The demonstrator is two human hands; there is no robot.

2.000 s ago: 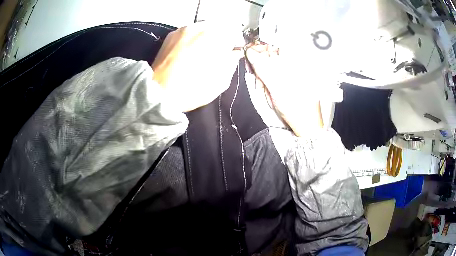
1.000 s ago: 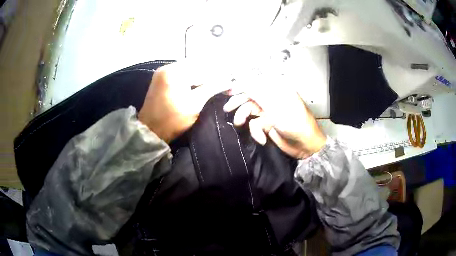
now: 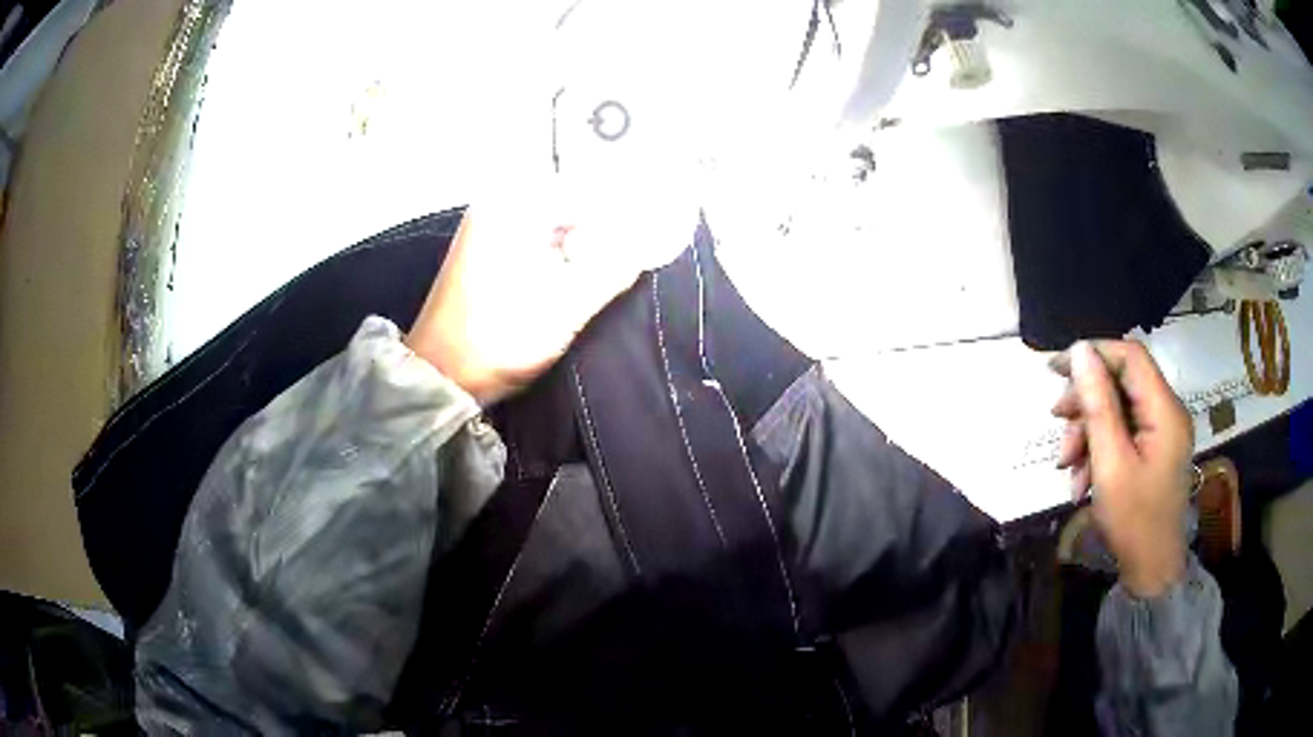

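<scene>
The dark garment (image 3: 691, 475) with pale stitch lines lies over the table edge and my lap. Its long stitched strip (image 3: 634, 418) runs from the bright area at the top down towards me. My left hand (image 3: 540, 288) lies on the garment at the strip's upper left; its fingers are washed out by glare, so their grip is hidden. My right hand (image 3: 1130, 446) is off the garment, at the table's front edge below the small black panel. Its fingers are bent close together, and I cannot tell if they hold something small.
The small black panel (image 3: 1097, 231) lies flat at the right. Yellow looped handles (image 3: 1264, 347) lie at the far right, near a ruler scale (image 3: 1058, 444) along the front edge. The white machine head (image 3: 1224, 108) is at the upper right, partly overexposed. A brown-rimmed tray (image 3: 1218, 507) sits below the table.
My right hand has left the garment and moved right to the table's front edge. My left hand stays on the cloth. The camera view has shifted, and more of the strip's upper part shows.
</scene>
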